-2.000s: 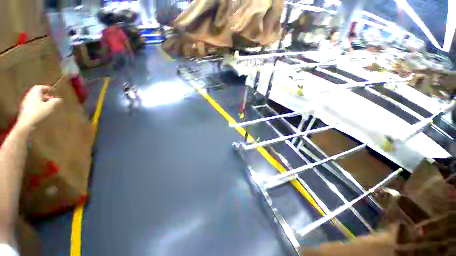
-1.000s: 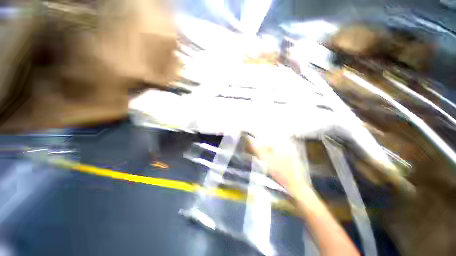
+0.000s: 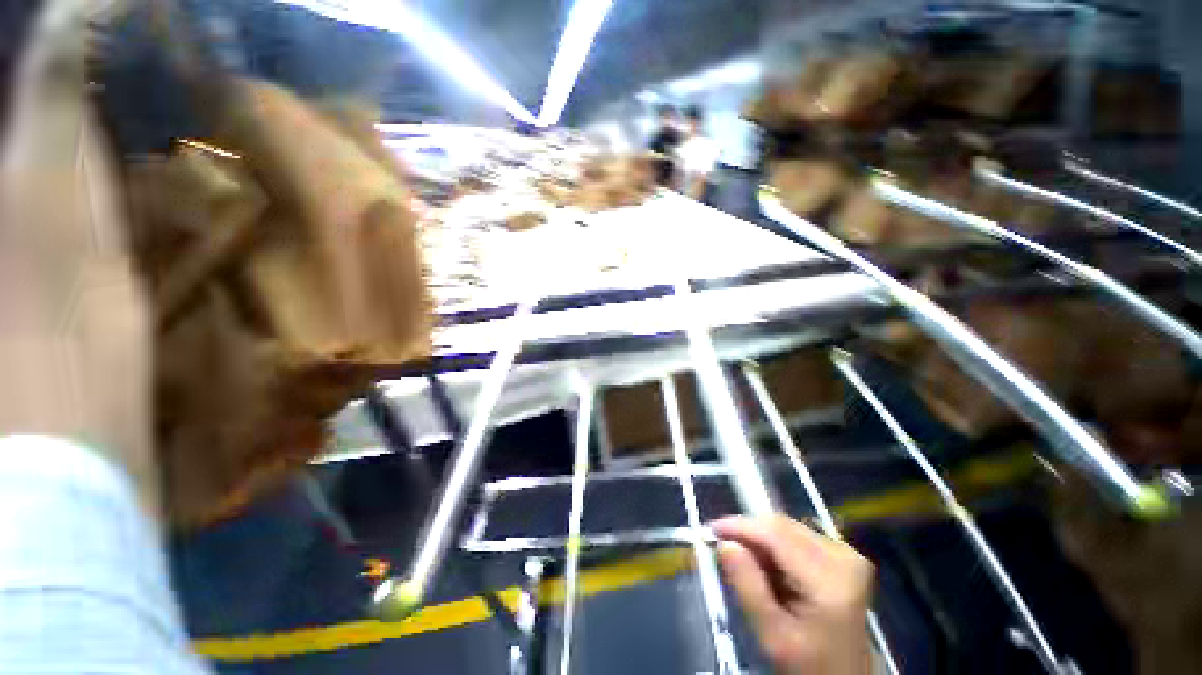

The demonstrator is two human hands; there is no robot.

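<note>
Tan bags (image 3: 330,251) hang in a blurred bunch at the left. My left forearm, in a light blue sleeve, rises along the left edge in front of them. My left hand (image 3: 66,79) is blurred near the top left corner; its fingers and hold cannot be made out. A silver metal rack with long rods (image 3: 475,448) stands in front of me, one rod showing a yellowish tip. My right hand (image 3: 798,593) is at the lower centre, fingers curled round the near end of a thick rod.
A long white table (image 3: 738,244) lies behind the rack, with brown pieces on it. More rods (image 3: 989,350) and brown bags (image 3: 857,92) are at the right. A yellow floor line (image 3: 316,640) crosses under the rack. People (image 3: 686,152) stand far back.
The view has swung right from the aisle to the rack and table. My right hand has come to the rod's near end. My left arm now shows large beside the bags.
</note>
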